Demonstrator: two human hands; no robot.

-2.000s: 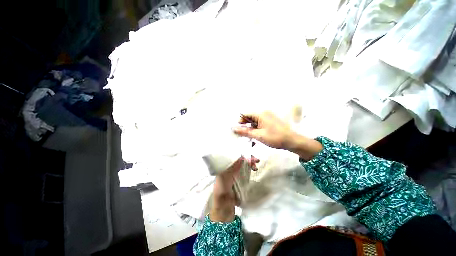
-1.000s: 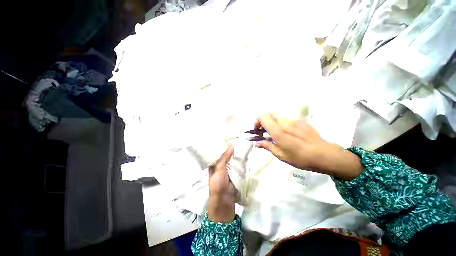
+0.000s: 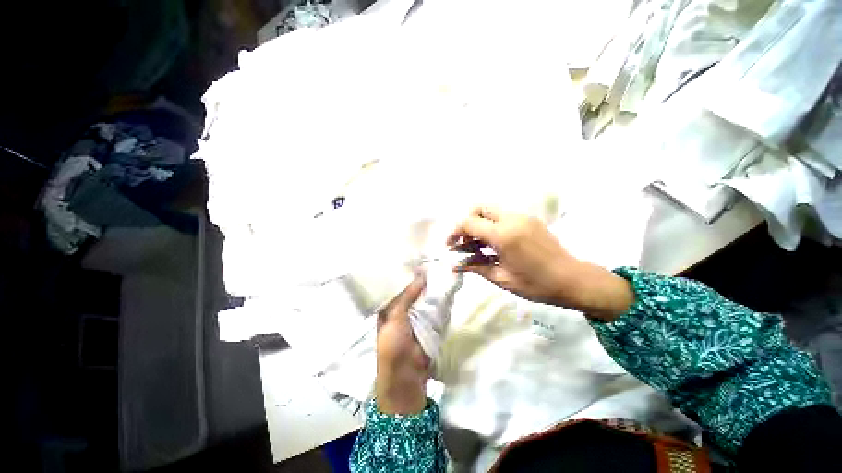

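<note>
A white garment (image 3: 499,360) lies near my body, its edges partly lost in glare. A small pale label with faint dark print (image 3: 543,325) shows on it. My left hand (image 3: 403,346) holds a folded edge of the garment, thumb up, cloth bunched against the palm. My right hand (image 3: 522,254) is just to the right of the left fingertips, closed around small dark snips (image 3: 475,251) that are mostly hidden in the fingers. Their tips lie close to the pinched edge. Any thread there is too fine to tell.
A large overexposed white garment heap (image 3: 305,120) covers the table beyond my hands, with a small dark mark (image 3: 339,202) on it. A second pile of layered garments (image 3: 739,120) hangs at the right. Dark blue-grey cloth (image 3: 111,189) and a grey bin (image 3: 162,342) stand at the left.
Since one second ago my right hand has moved slightly left and the snips show less between its fingers. My left hand still holds the garment, with more cloth bunched beside its thumb.
</note>
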